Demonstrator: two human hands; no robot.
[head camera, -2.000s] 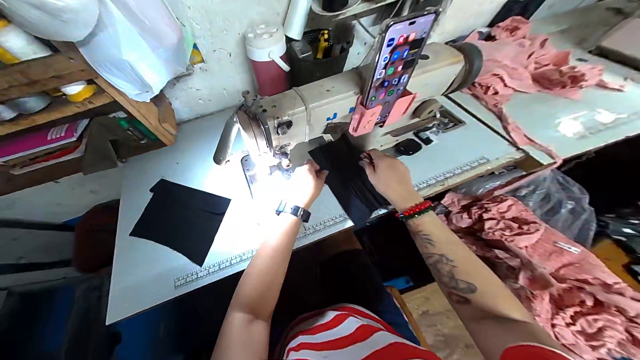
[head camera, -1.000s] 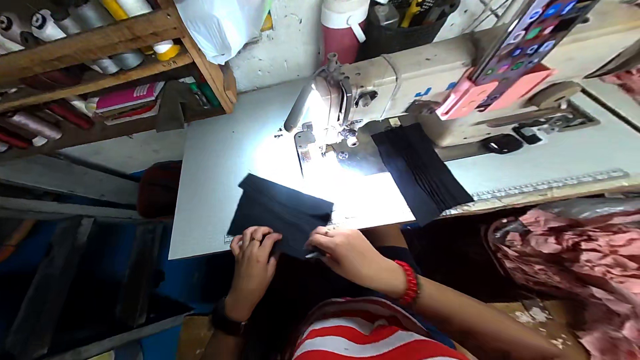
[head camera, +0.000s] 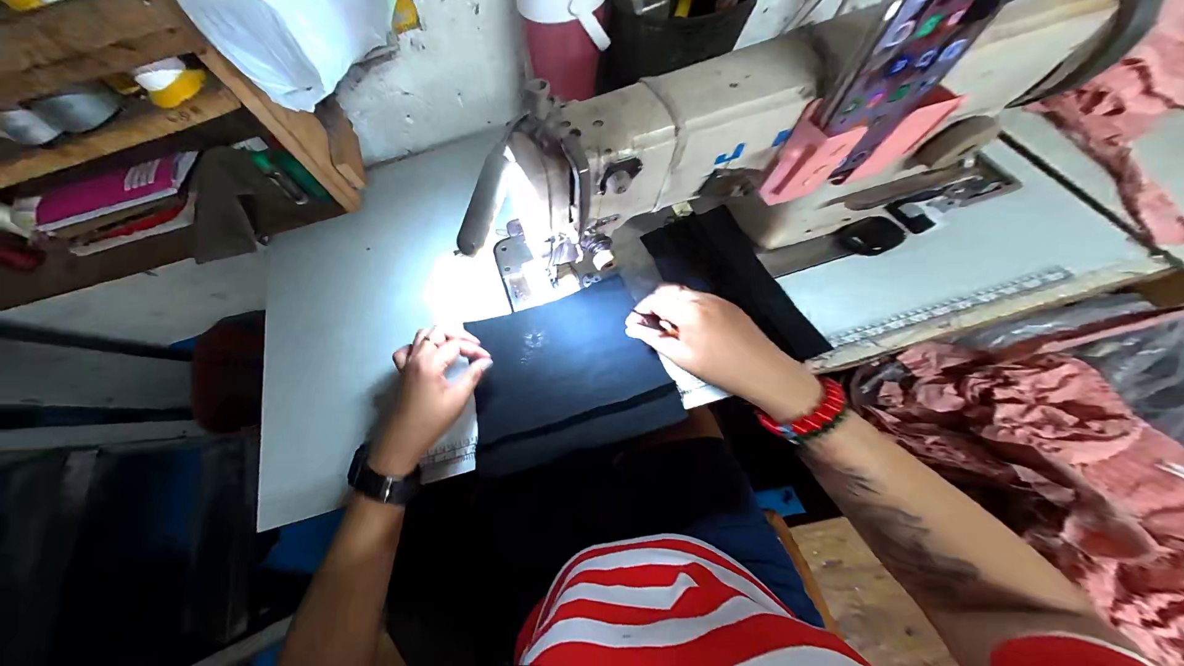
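Observation:
A black fabric piece (head camera: 573, 361) lies spread before the needle and presser foot (head camera: 566, 264) of a sewing machine (head camera: 684, 120), its near part over the table's front edge. My left hand (head camera: 433, 393) pinches its left edge between thumb and fingers. At the right edge, my right hand (head camera: 698, 338) has its fingers curled on the cloth; a small dark thing shows between them, too hidden to name. Just behind my right hand, a second black fabric piece (head camera: 731, 268) lies to the right of the needle, partly under the machine arm.
A phone (head camera: 902, 74) in a pink holder is fixed to the machine. A ruler tape (head camera: 953, 303) runs along the table's front edge. Crumpled pink fabric (head camera: 1036, 416) is heaped at the right. Wooden shelves (head camera: 277, 120) with books and spools stand at the left.
Two seconds ago this piece lay at the left and my hands were on the other one. Since one second ago it has moved toward the needle, and my hands are farther apart.

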